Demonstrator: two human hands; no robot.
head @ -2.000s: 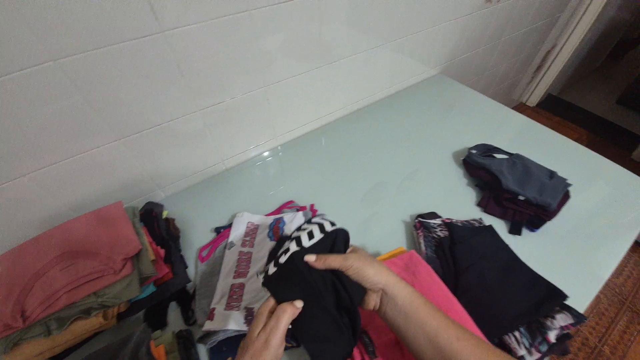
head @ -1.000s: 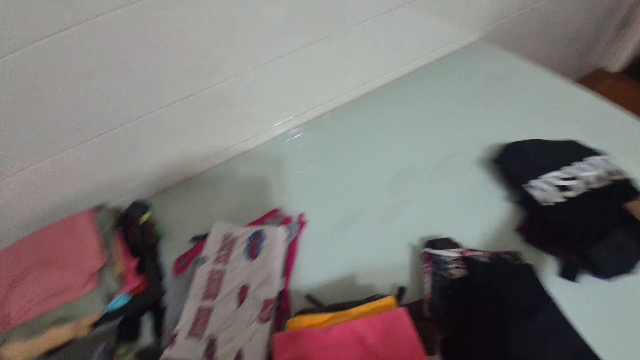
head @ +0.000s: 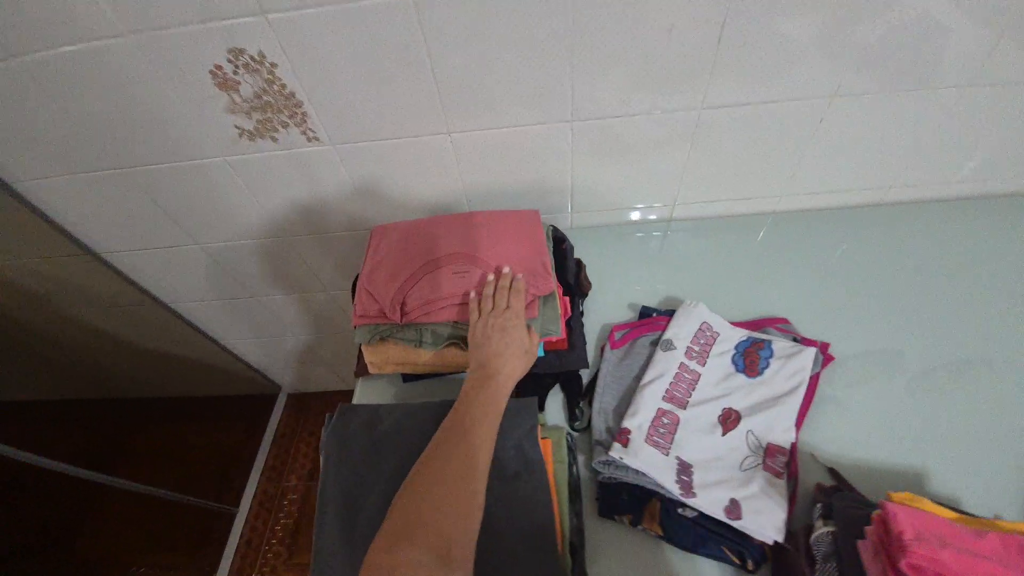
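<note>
My left hand lies palm down, fingers slightly spread, on the front right part of a folded pink T-shirt. That shirt tops a stack with a green garment, a tan one and dark ones below. Under my forearm lies a folded dark grey garment on another stack. To the right, a white printed top with pink lettering rests on grey and navy clothes. My right hand is out of view.
A tiled wall runs behind the pale glass-like tabletop. Pink folded clothes with a yellow one sit at the lower right. Reddish-brown floor shows left of the table.
The black garment with white lettering, in both my hands at first, lay on the far right stack one second ago. The view has swung left; my left hand now rests on the pink shirt.
</note>
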